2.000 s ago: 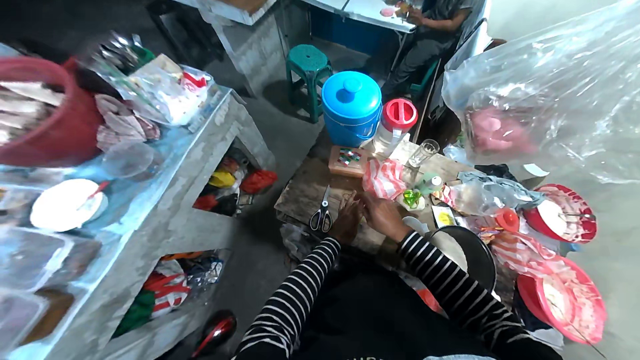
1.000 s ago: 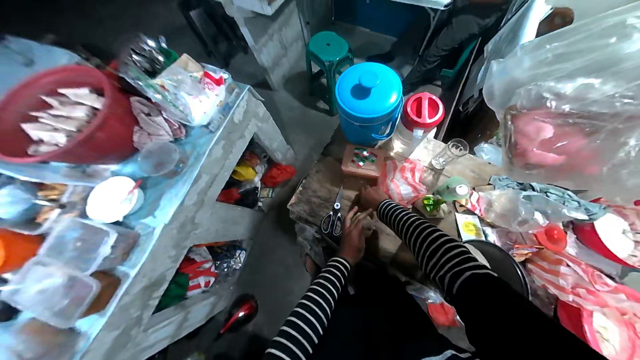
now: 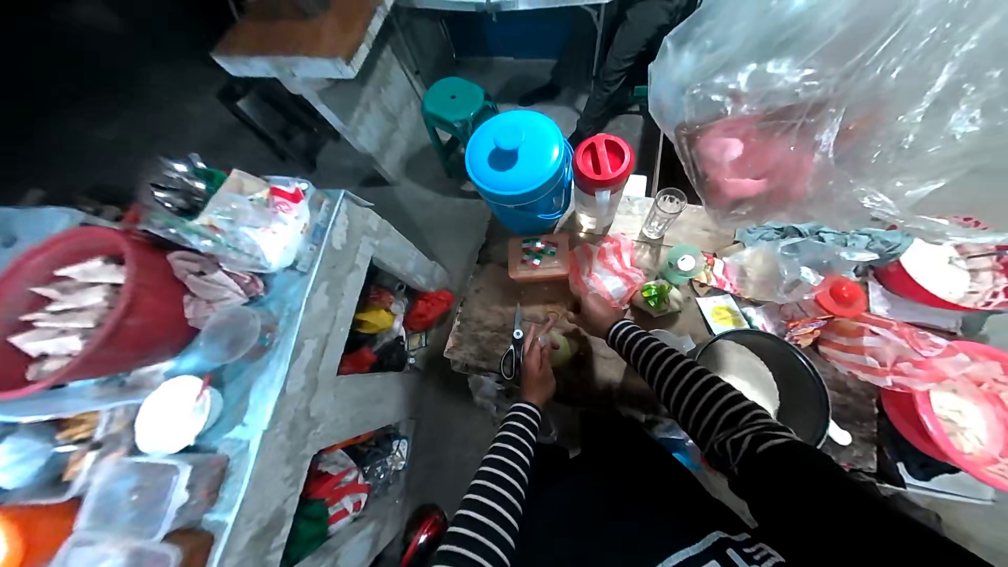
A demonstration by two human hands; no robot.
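Observation:
My left hand (image 3: 539, 366) is low over the wooden table (image 3: 492, 303), beside a small pale green round thing (image 3: 562, 349) that it seems to touch; its grip is unclear. Just left of that hand lies a pair of scissors (image 3: 513, 346) with dark handles, blades pointing away. At the near side of a red-and-white striped plastic bag (image 3: 606, 270) is my right hand (image 3: 596, 313), fingers partly hidden. Behind the hands sits a lidded pinkish container (image 3: 538, 258) with small green, white and red items on top. A green-leafed bundle (image 3: 660, 297) lies right of the bag.
A blue lidded cooler (image 3: 518, 169), a red-lidded pitcher (image 3: 602, 181) and a drinking glass (image 3: 664, 213) stand at the far edge. A dark pot (image 3: 803, 378) with white contents is at right. Left is a concrete counter (image 3: 303, 346) with a red bucket (image 3: 150, 315). A person sits beyond.
My right hand has moved from near the left hand and scissors to the striped bag's near side. The left hand remains near the scissors.

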